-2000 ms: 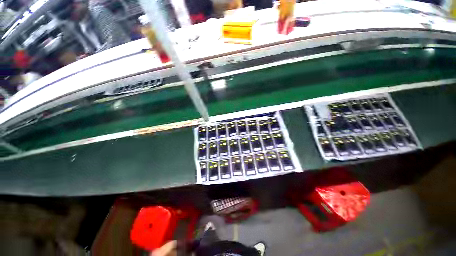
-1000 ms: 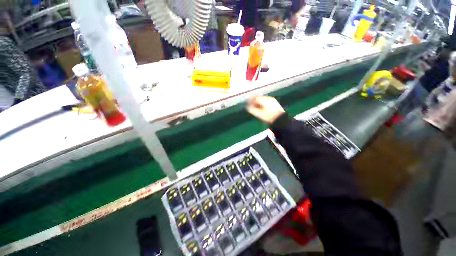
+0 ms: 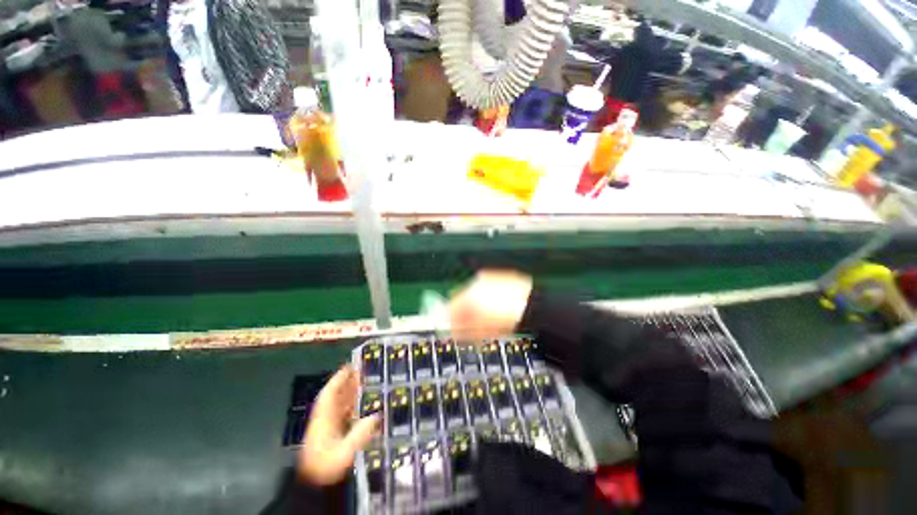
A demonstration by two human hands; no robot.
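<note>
A pale blister tray (image 3: 584, 443) holds rows of small black units (image 3: 452, 397) with yellow marks on the dark green bench. My left hand (image 3: 337, 427) is at the tray's left edge, thumb over the tray and fingers along its side. My right hand (image 3: 488, 304) is blurred above the tray's far edge. Its fingers are closed on a small pale thing (image 3: 433, 308), perhaps a cloth, too blurred to be sure. A black slab, perhaps the phone (image 3: 301, 402), lies partly behind my left hand. My dark sleeves and clothing hide the tray's lower part.
A second tray (image 3: 732, 352) lies to the right, partly behind my right arm. A grey post (image 3: 370, 231) stands beyond the tray. The green conveyor (image 3: 201, 287) runs behind, then a white shelf (image 3: 121, 181) with bottles (image 3: 606, 153) and an orange pack (image 3: 506, 175). A yellow round object (image 3: 863, 290) sits far right.
My left hand has come into view at the tray's left edge. My right hand has moved from over the conveyor towards the tray's far edge. The view has turned.
</note>
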